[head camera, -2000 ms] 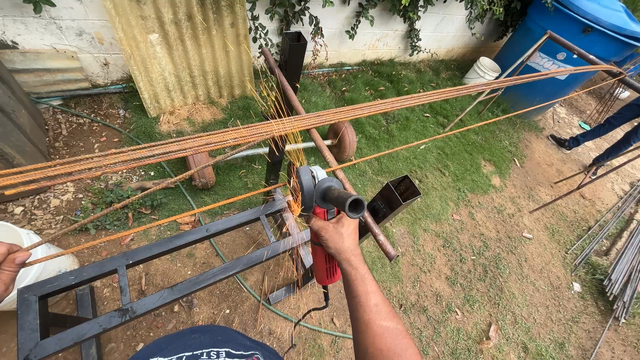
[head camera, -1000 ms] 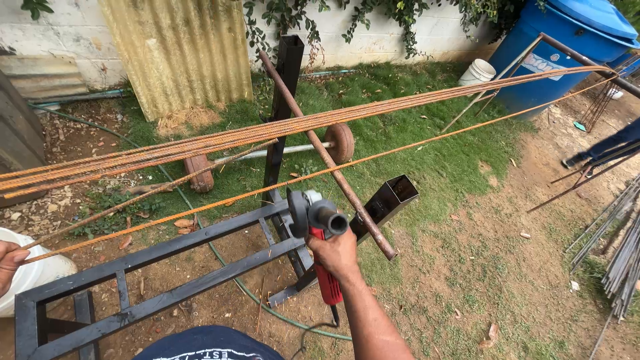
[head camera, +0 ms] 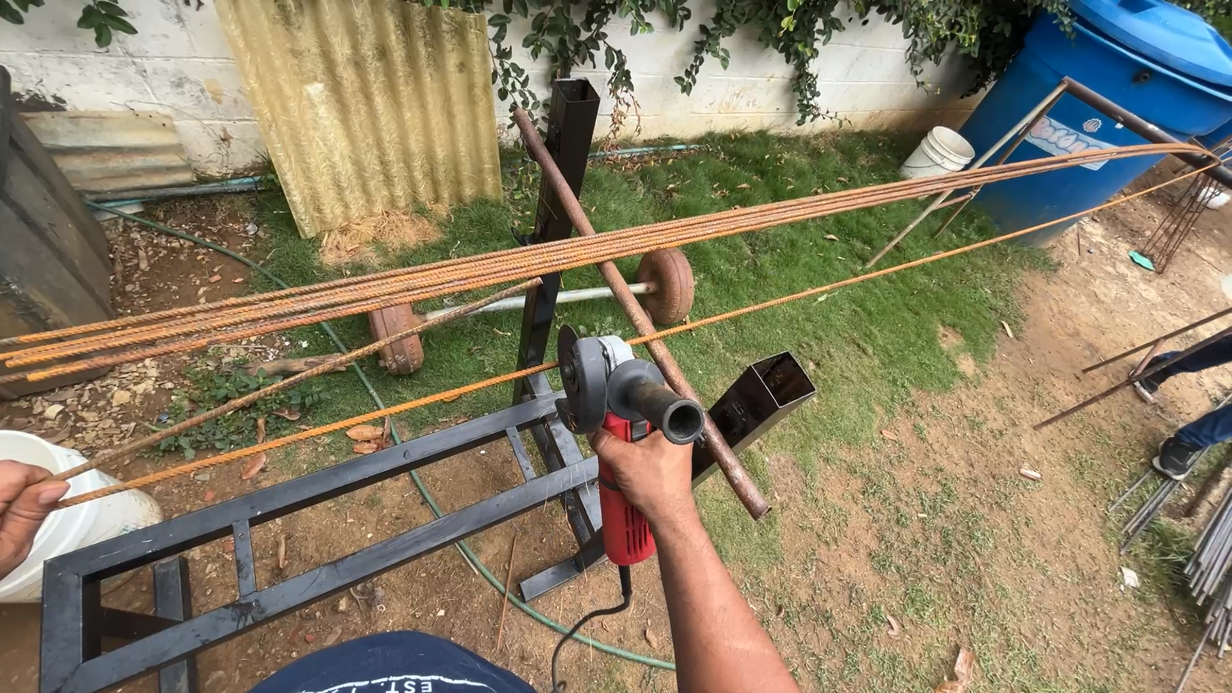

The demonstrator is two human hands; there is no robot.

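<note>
My right hand [head camera: 647, 469] grips a red angle grinder [head camera: 628, 500] by its body, the guarded disc at the orange rebar [head camera: 770, 310], hiding part of it. At the left edge my left hand [head camera: 27, 505] is closed on the near ends of that rebar and a browner rod [head camera: 318, 371]. A bundle of rusty rebars [head camera: 481, 265] lies across a rusty pipe [head camera: 616, 279], which rests against black square steel uprights [head camera: 558, 183]. Whether the disc touches the rebar cannot be told.
Below is a black steel frame [head camera: 318, 481]. A green hose [head camera: 481, 568] and the grinder's cord [head camera: 582, 626] run near it. A white bucket [head camera: 106, 529] stands left, wheels on an axle [head camera: 549, 301] behind. At right are a blue tank [head camera: 1068, 144], a person's legs [head camera: 1193, 438] and steel rods [head camera: 1208, 568].
Sparks flew from the grinder's disc two seconds ago; none showed one second ago, and none show now. The left hand stays at the rod ends.
</note>
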